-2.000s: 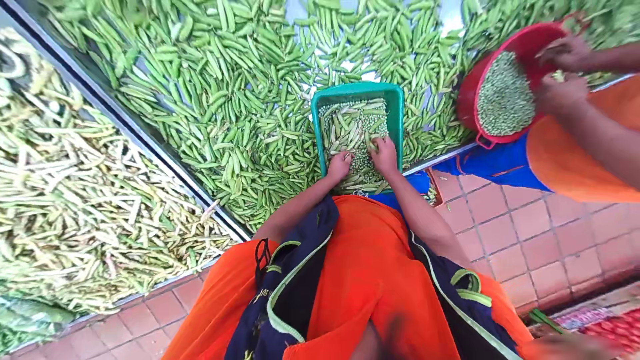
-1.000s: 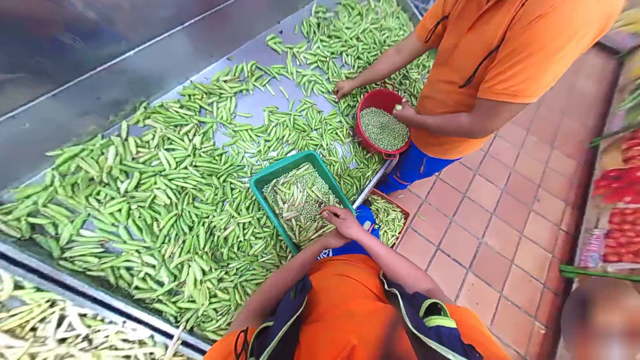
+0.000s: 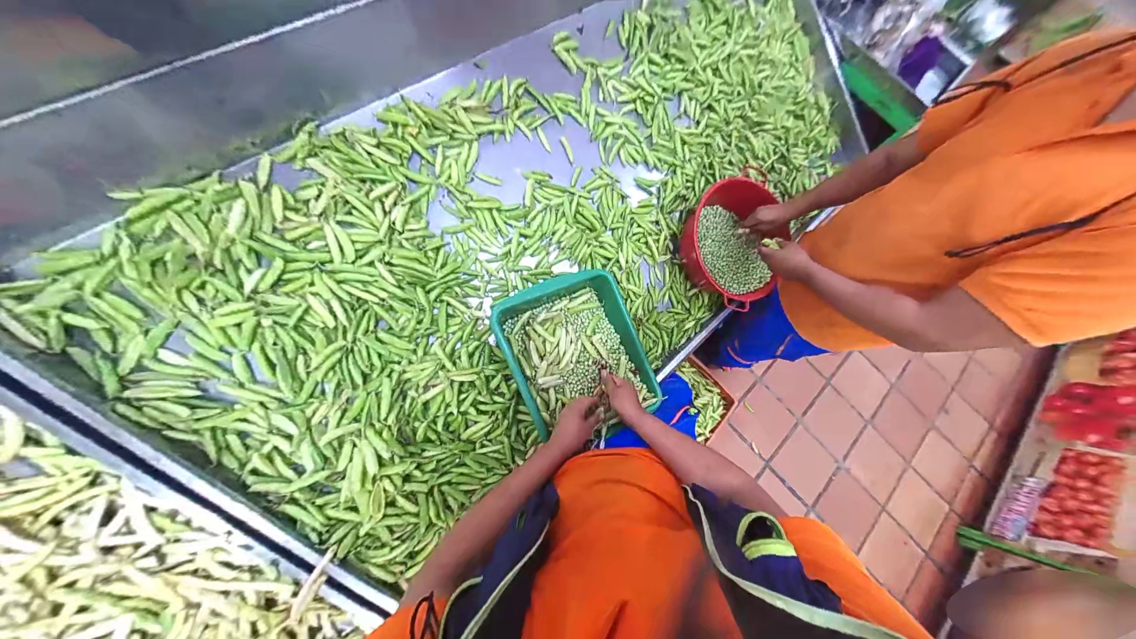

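Observation:
A green plastic tub [image 3: 632, 330] stands in front of my body at the near edge of a metal display bin. Shelled green peas [image 3: 581, 377] and pale pods [image 3: 555, 342] lie in it. My left hand [image 3: 577, 422] is over the tub's near side, fingers bent in. Close beside it on the right, my right hand [image 3: 623, 397] is over the peas with its fingers drawn together. The fingertips of both hands nearly meet; whether a pod is between them is too small to tell. Green pea pods [image 3: 355, 328] are spread around the tub.
At right a co-worker in orange holds hands over a red colander [image 3: 692, 253] of peas. A crate of pods [image 3: 713, 399] stands low by the bin's edge. Paler pods [image 3: 133, 550] fill another bin at lower left. Boxes of tomatoes [image 3: 1078, 497] are at right on the tiled floor's far side.
The view has swung widely. My left hand, hardly visible one second ago, now shows beside my right hand over the tub. The co-worker's hand that reached into the pods is now at the red colander.

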